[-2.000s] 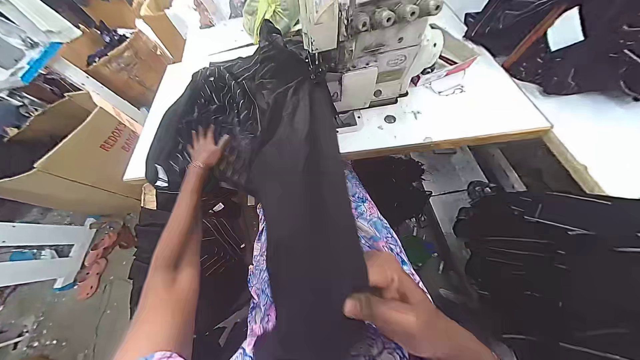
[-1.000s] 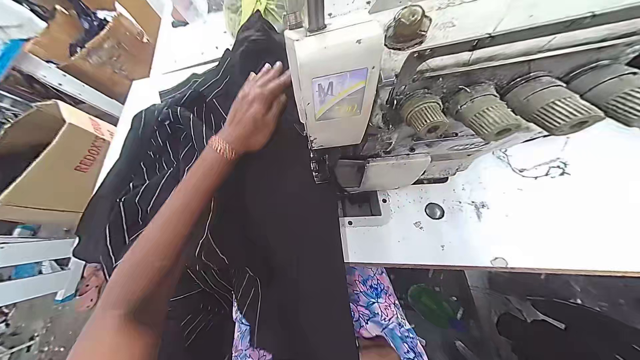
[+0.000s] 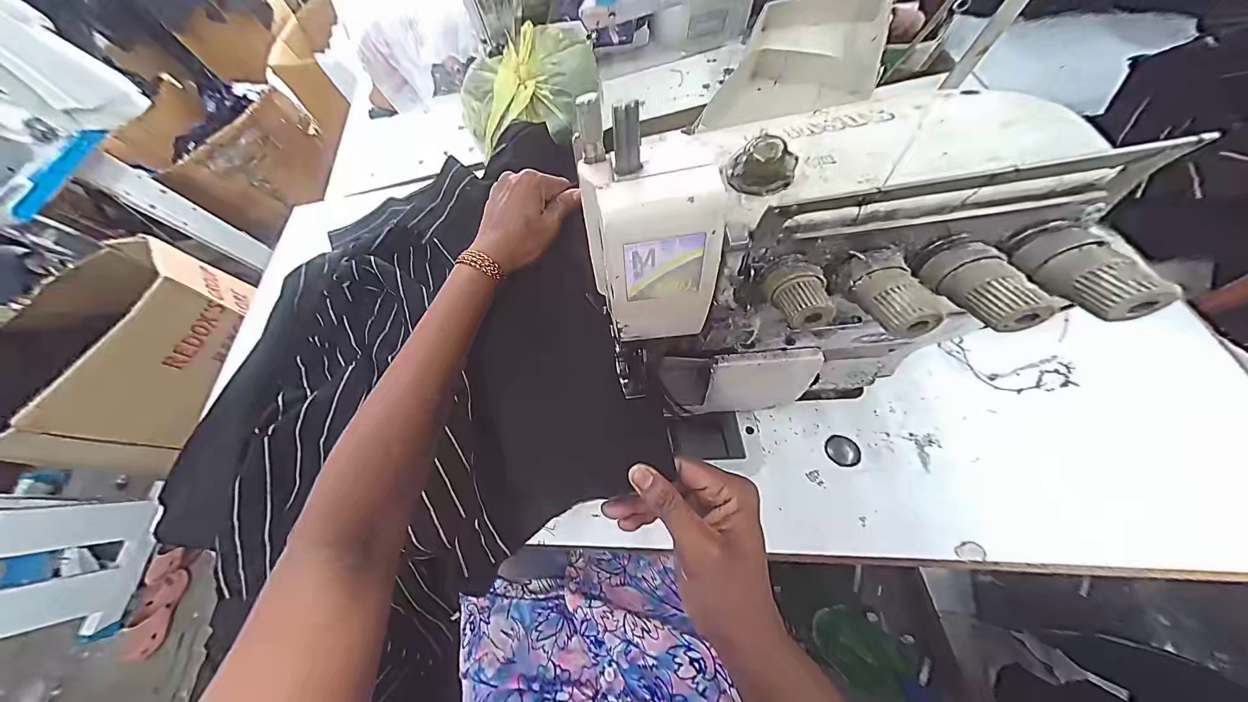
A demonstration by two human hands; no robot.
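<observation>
Black fabric (image 3: pixel 556 390) lies across the white table, its right edge under the needle area of an overlock sewing machine (image 3: pixel 663 244). My left hand (image 3: pixel 526 219), with a beaded bracelet at the wrist, is on the fabric's far part beside the machine head; its fingertips are partly hidden, so its grip is unclear. Nearer to me, my right hand (image 3: pixel 697 507) pinches the fabric's near corner between thumb and fingers, just in front of the needle area. Black fabric with white thread lines (image 3: pixel 322 390) spreads in folds to the left and hangs over the table's near edge.
A tied translucent green bag (image 3: pixel 531 83) stands behind the fabric. Thread tension knobs (image 3: pixel 887 292) jut from the machine's front. Cardboard boxes (image 3: pixel 117 361) and a white frame (image 3: pixel 78 565) are at left, with pink clogs (image 3: pixel 156 604) on the floor. More dark fabric (image 3: pixel 1189 127) is at far right.
My left hand has moved from the spread fabric at left up toward the machine head. My right hand, low on the fabric two seconds ago, is now at the near corner by the machine. The view is closer.
</observation>
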